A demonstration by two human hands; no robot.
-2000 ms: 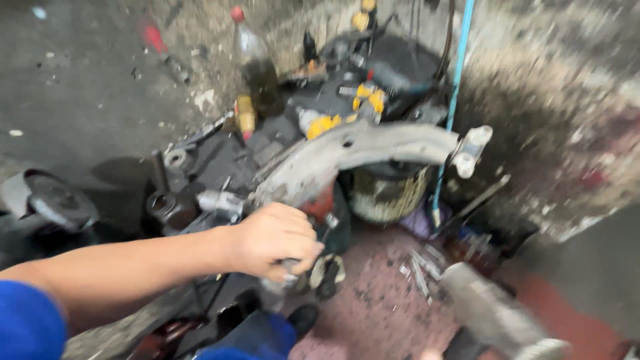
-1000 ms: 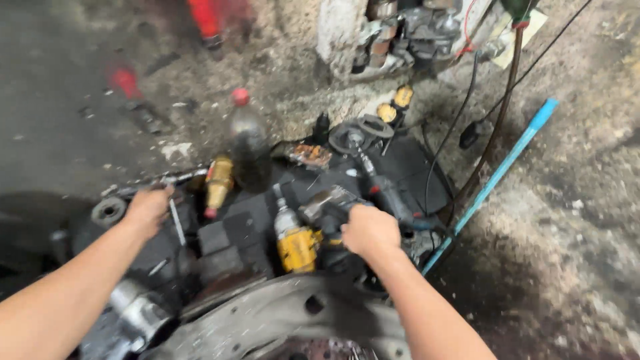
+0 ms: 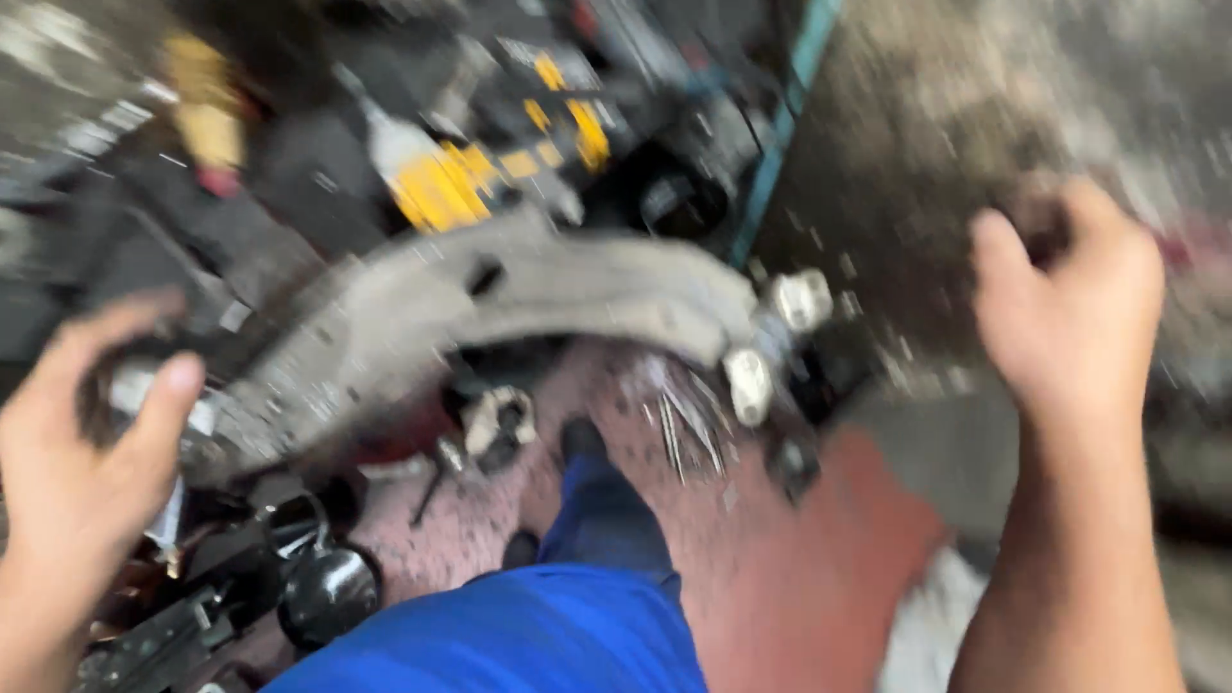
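My left hand (image 3: 96, 414) is at the left edge, fingers apart, beside the left end of a grey metal control arm (image 3: 616, 279). A blurred metal part shows behind its fingers; whether they touch it I cannot tell. Raised at the right, my right hand (image 3: 1078, 298) has its thumb and forefinger apart in front of the dark wall. A small dark shape shows between those fingers, too blurred to tell if it is held. Two light metal pieces are at the arm's right end. Behind the arm lies a yellow and black power tool (image 3: 438, 183).
A yellow bottle with a red cap (image 3: 207, 115) stands among dark tools at the upper left. A teal pole (image 3: 784, 135) leans at the upper right. Thin metal rods (image 3: 688, 423) lie on the reddish floor (image 3: 770, 539). A round black part (image 3: 330, 592) is at the lower left.
Both hands have left the tools at the back, where they were a second ago; they are now wide apart, the right one by the wall. The view has swung down toward the floor.
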